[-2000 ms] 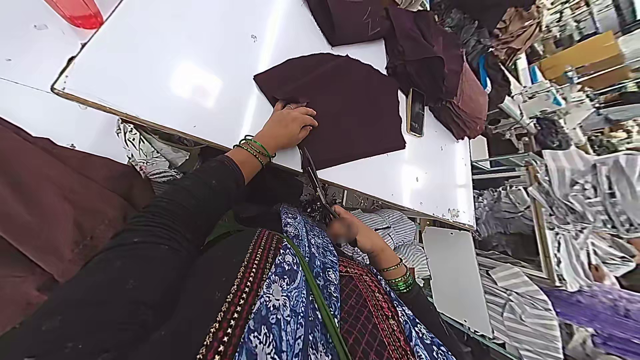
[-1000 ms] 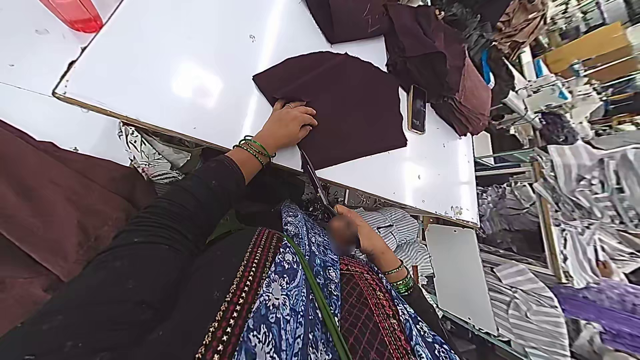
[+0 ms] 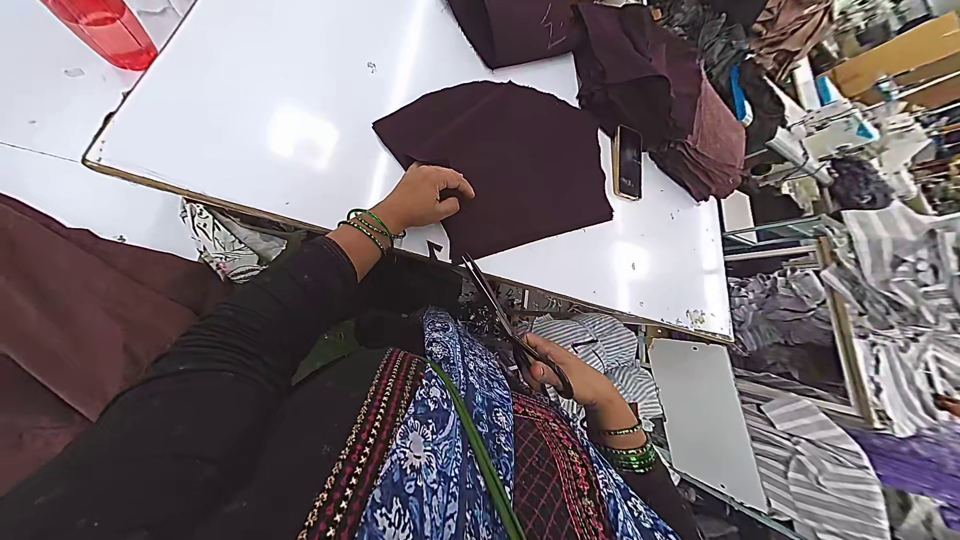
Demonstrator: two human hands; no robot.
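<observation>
A dark maroon piece of cloth (image 3: pixel 525 165) with a curved upper edge lies flat on the white table (image 3: pixel 247 90). My left hand (image 3: pixel 429 196) rests on its left part, thumb and fingers bent over the cloth; whether it pinches the fabric cannot be told. In my right hand (image 3: pixel 566 367) is a pair of scissors (image 3: pixel 491 300), held by the handles below the table edge. Their blades point up and left, with the tips close to the cloth's lower corner. A small dark scrap (image 3: pixel 434 249) shows at the table edge between the left wrist and the scissors.
A smartphone (image 3: pixel 628 162) lies right of the cloth. Stacked maroon fabric pieces (image 3: pixel 660 90) and another folded maroon piece (image 3: pixel 517 30) are at the back. A red container (image 3: pixel 109 34) stands upper left. Maroon cloth (image 3: pixel 90 307) hangs at left; striped fabric (image 3: pixel 810 450) lies at lower right.
The scissors have moved slightly down from the cloth's lower edge, and more of their blades shows. The fingers of my left hand have shifted on the cloth. A small dark scrap now shows at the table edge.
</observation>
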